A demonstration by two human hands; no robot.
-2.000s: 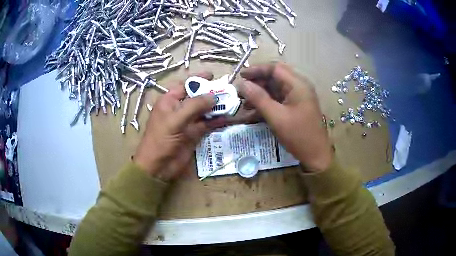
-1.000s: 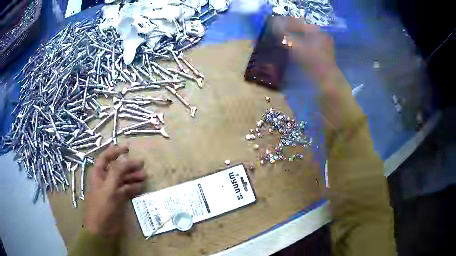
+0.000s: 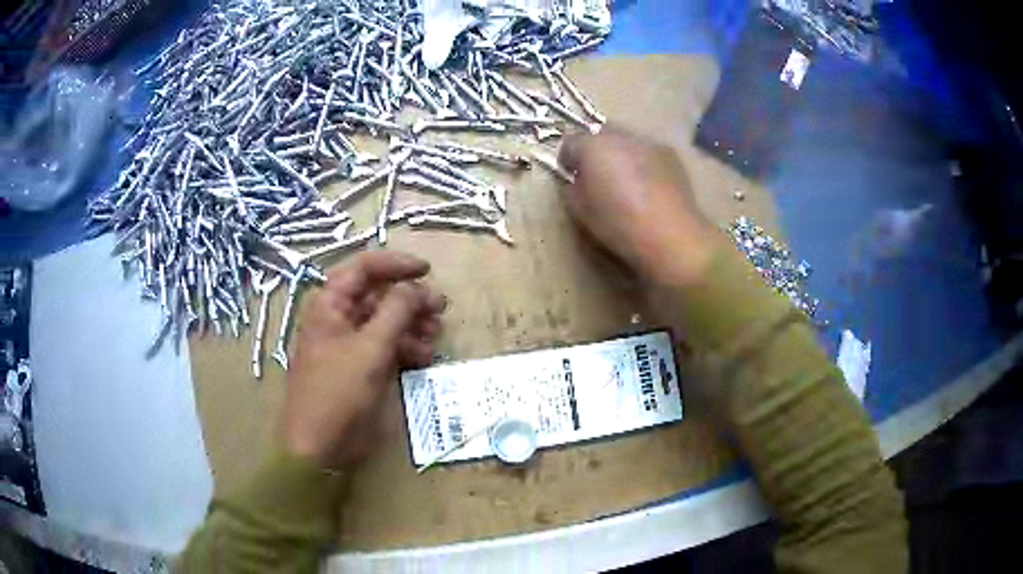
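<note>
My left hand (image 3: 365, 353) is over the cardboard mat, left of centre, fingers loosely bent and partly apart, with nothing visible in it. My right hand (image 3: 639, 207) is blurred, its fingertips at the forked end of a loose metal shaft (image 3: 550, 160); whether it grips the shaft is unclear. The large pile of silver forked shafts (image 3: 258, 146) lies at the upper left. A white printed backing card (image 3: 606, 387) lies below the hands. A small round cup (image 3: 515, 440) with pale contents stands on its lower edge, a thin stick (image 3: 454, 448) beside it.
Tiny shiny fittings (image 3: 774, 264) lie beyond my right forearm. White plastic bodies (image 3: 449, 28) sit behind the shaft pile. A dark flat object (image 3: 740, 118) is at the upper right, a white scrap (image 3: 854, 361) at the right. A clear bag (image 3: 56, 140) is at the far left.
The view has shifted. The white body held between both hands two seconds ago is gone from them. My right hand has come back from the dark object at the upper right to the loose shafts.
</note>
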